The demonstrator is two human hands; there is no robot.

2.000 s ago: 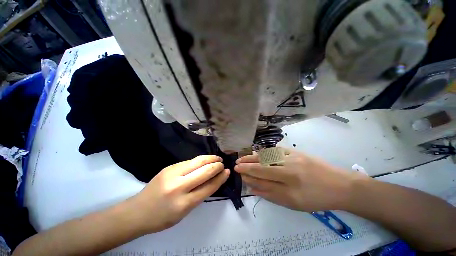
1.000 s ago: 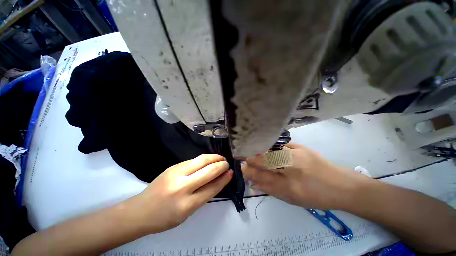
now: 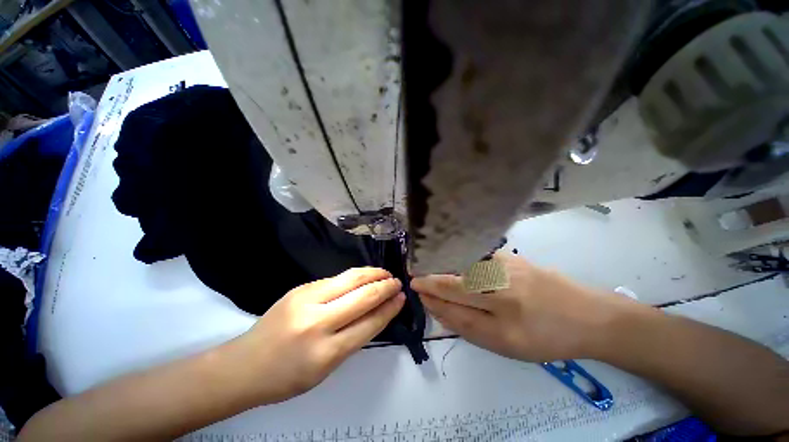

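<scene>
A black garment piece (image 3: 208,190) lies spread left of the machine head, with a wavy left edge. A narrow black strip (image 3: 417,347) hangs from it toward the front. My left hand (image 3: 324,324) presses its fingertips on the cloth. My right hand (image 3: 510,315) pinches at the strip's right side, fingertips almost touching the left ones. The white speckled sewing machine head (image 3: 346,95) covers the top, and its needle area is mostly hidden. A tan square (image 3: 486,275) shows over my right hand.
Blue-handled snips (image 3: 580,385) lie partly under my right forearm. A printed ruler (image 3: 363,430) runs along the white table's (image 3: 467,406) front edge. A blue basket (image 3: 65,173) with dark cloth stands at left. A ribbed knob (image 3: 714,91) is at upper right. A thin metal bar lies behind the head.
The machine head appears shifted right and larger in view. The tan square has shifted slightly right. Both hands stay nearly in place on the cloth, and the right fingertips have moved slightly.
</scene>
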